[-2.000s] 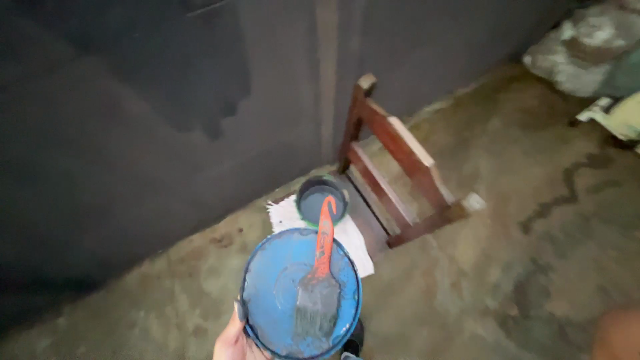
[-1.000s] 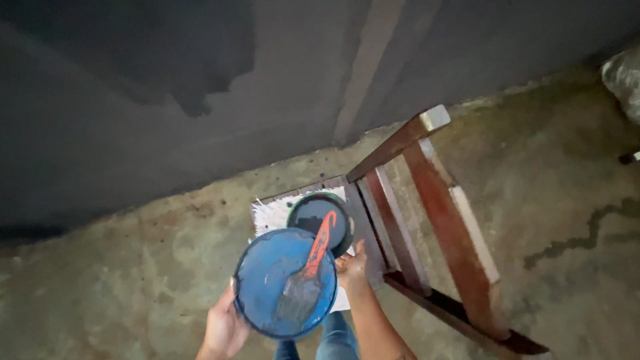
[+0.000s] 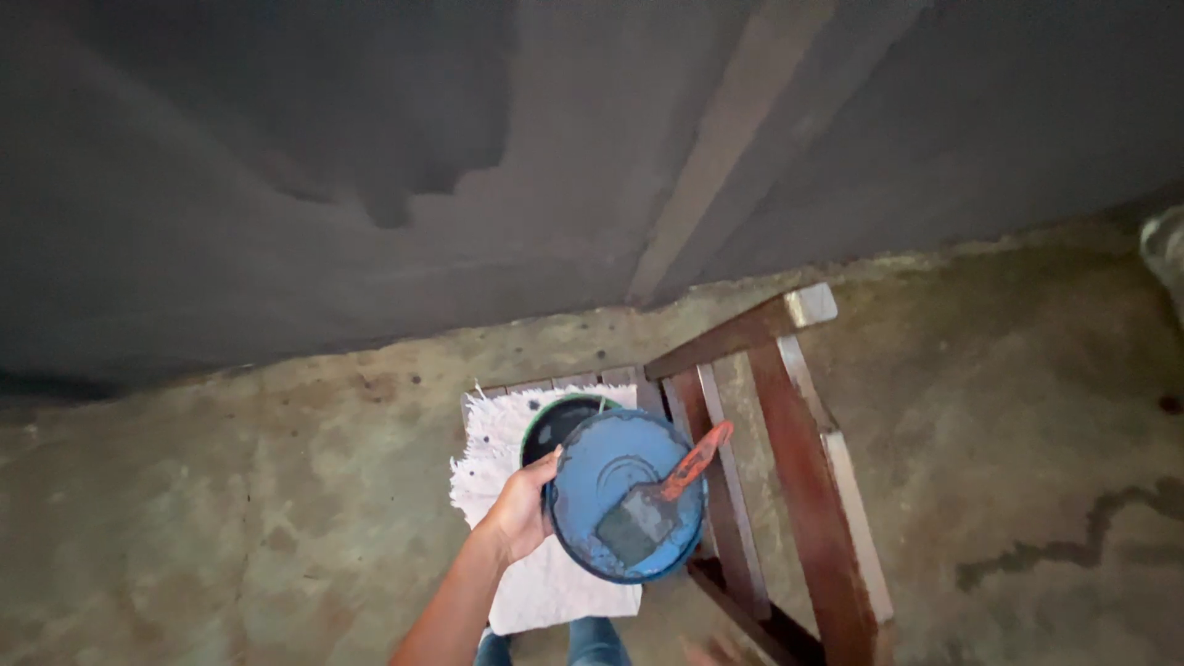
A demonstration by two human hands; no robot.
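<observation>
My left hand [image 3: 520, 511] grips the left rim of a round blue lid [image 3: 592, 481]. Across the lid lies a paintbrush [image 3: 643, 523] with paint-coated bristles and a red handle [image 3: 698, 461] that reaches past the right rim. Partly hidden behind the lid is a green-rimmed bucket [image 3: 555, 427] of dark paint, on a white frayed cloth [image 3: 555, 592] spread over a wooden chair's seat. At the bottom edge my right hand [image 3: 721, 651] is blurred and mostly cut off, apart from the lid; its fingers cannot be made out clearly.
The wooden chair's back [image 3: 805, 481] rises right of the lid. A wall [image 3: 573, 222] with dark paint patches and a vertical strip stands ahead. The concrete floor [image 3: 231, 499] has small dark spots and a dark streak at right. Part of a pale object shows at the right edge.
My right hand, near the lid's right side one second ago, has moved away down to the bottom edge. The lid with the brush on it is turned and covers the bucket's lower right part.
</observation>
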